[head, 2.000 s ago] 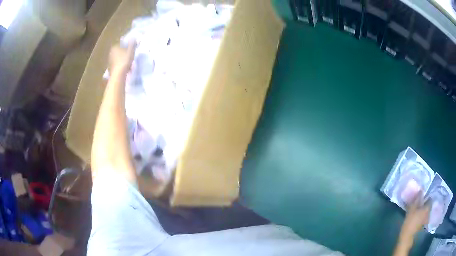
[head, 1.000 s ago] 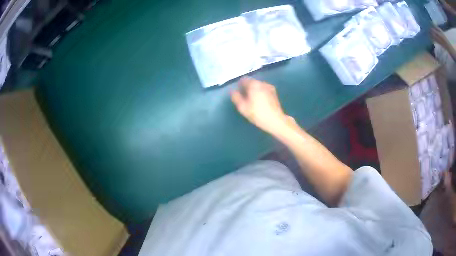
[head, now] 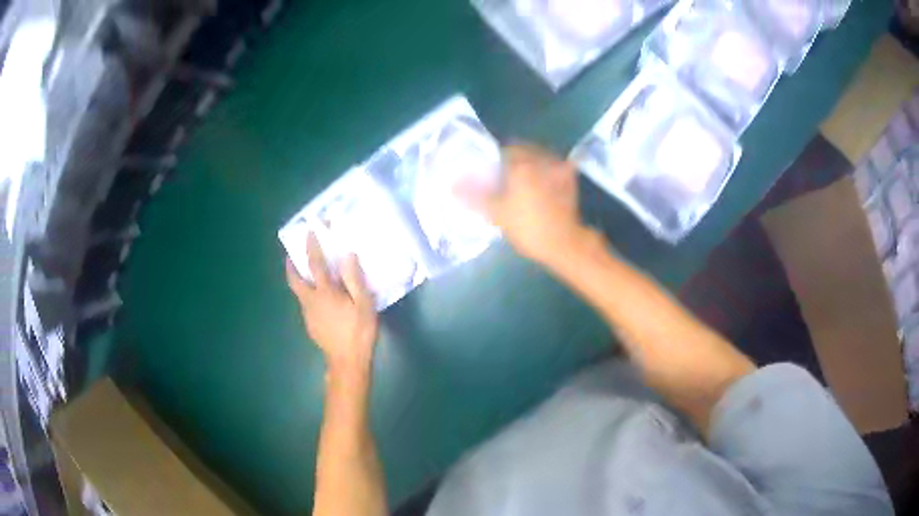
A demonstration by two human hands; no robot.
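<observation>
Two shallow clear-whitish trays stand side by side on the green bench. My left hand (head: 338, 302) lies at the near edge of the left tray (head: 368, 232), fingers spread over it. My right hand (head: 534, 202) is blurred, fingers bent, at the right edge of the right tray (head: 453, 151). A faint pink patch shows by its fingertips; whether it grips something cannot be told. Glare hides most of what is in both trays.
More trays with pink-centred bagged units (head: 690, 151) stand in a row at the right, with another tray (head: 579, 25) at the top. An open carton of units (head: 846, 302) is at the far right. A brown carton (head: 151, 454) is lower left. Dark bins (head: 151, 161) line the bench's left edge.
The view has swung from the deep carton of loose packets to the trays. My left hand has come from that carton onto the left tray. My right hand is now at the right tray.
</observation>
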